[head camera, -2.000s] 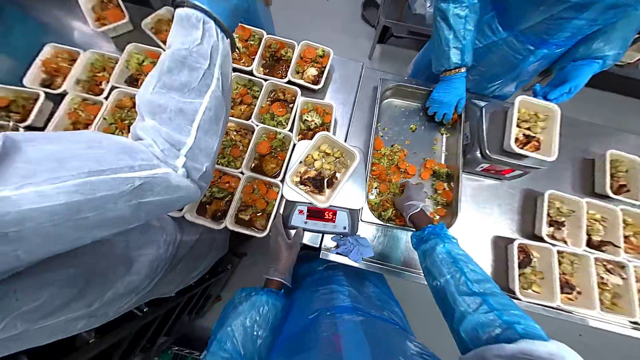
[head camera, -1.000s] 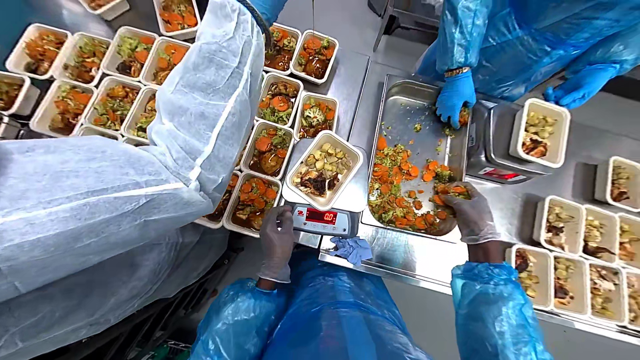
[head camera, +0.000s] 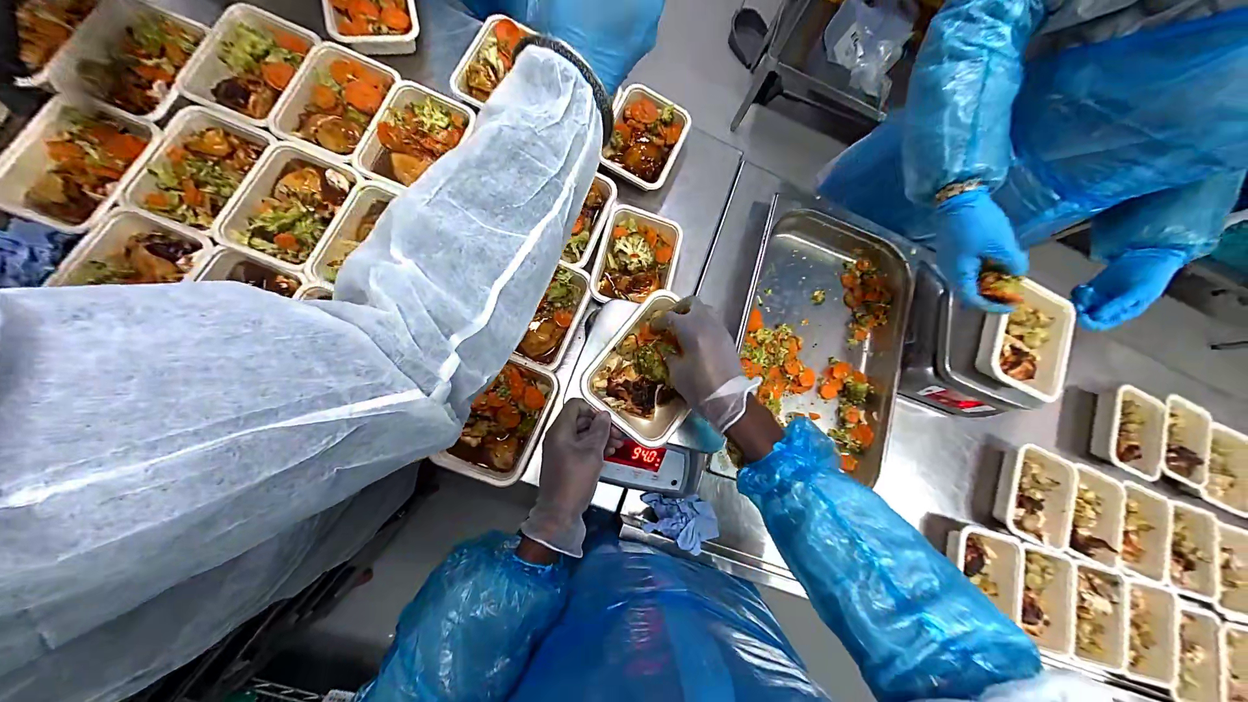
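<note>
My right hand (head camera: 704, 359), in a translucent glove, is over the right side of a white food tray (head camera: 636, 414), its fingers down at the carrots and broccoli inside; whether it still grips some is hidden. The tray sits on a digital scale (head camera: 673, 470) with a lit red display. My left hand (head camera: 577, 458), gloved too, has its fingers curled together at the scale's left edge, close by the tray's lower left corner. To the right lies a steel pan (head camera: 882, 429) holding scattered sliced carrots (head camera: 780, 361) and broccoli.
A co-worker's white sleeve (head camera: 468, 253) reaches across filled trays (head camera: 292, 210) at left. Opposite, another person's blue-gloved hand (head camera: 980, 249) holds vegetables over a tray (head camera: 1053, 375) on a second scale. Part-filled trays (head camera: 1097, 585) stand at lower right. A crumpled blue cloth (head camera: 681, 522) lies by my scale.
My right hand has moved left from the steel pan to the tray on the scale, where vegetables now show. The co-worker's blue-gloved hand has moved from the pan to the other scale's tray.
</note>
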